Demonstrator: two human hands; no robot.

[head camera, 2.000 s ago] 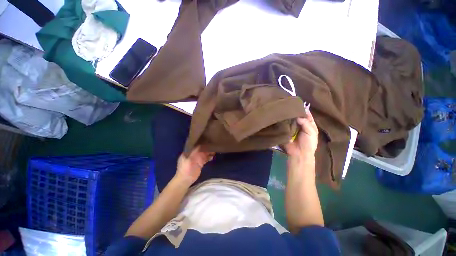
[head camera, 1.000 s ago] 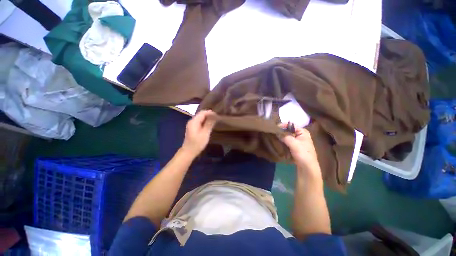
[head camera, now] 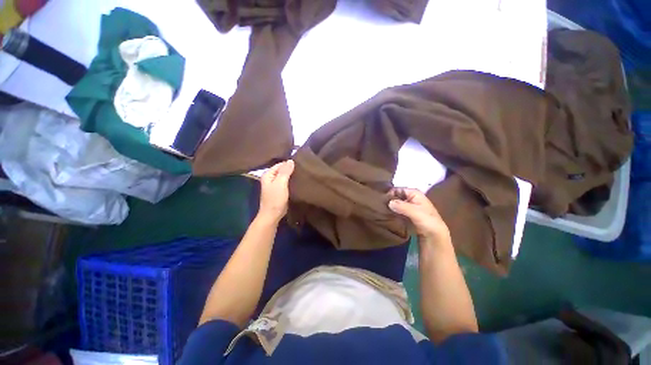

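A brown garment (head camera: 350, 189) lies from the white tabletop's front edge over my lap, its near end folded and stretched between my two hands. My left hand (head camera: 276, 187) pinches the strip's left end. My right hand (head camera: 417, 212) pinches its right end, with thumb on top. A small dark bit shows at my right fingertips; I cannot tell what it is. The white cord loop is not in view. The rest of the garment spreads right across the table edge towards the tub.
On the white tabletop (head camera: 342, 71) lie a black phone (head camera: 198, 122), green-and-cream cloth (head camera: 107, 100), a dark cylindrical flask (head camera: 46, 58) and more brown cloth (head camera: 246, 114). A white tub (head camera: 607, 227) with brown garments stands right. A blue crate (head camera: 125, 299) stands lower left, grey-white plastic bags (head camera: 61, 164) left.
The white loop seen earliest is gone from sight. The garment's near end is now pulled out between both hands, which sit slightly lower. The view has shifted, showing the flask more fully.
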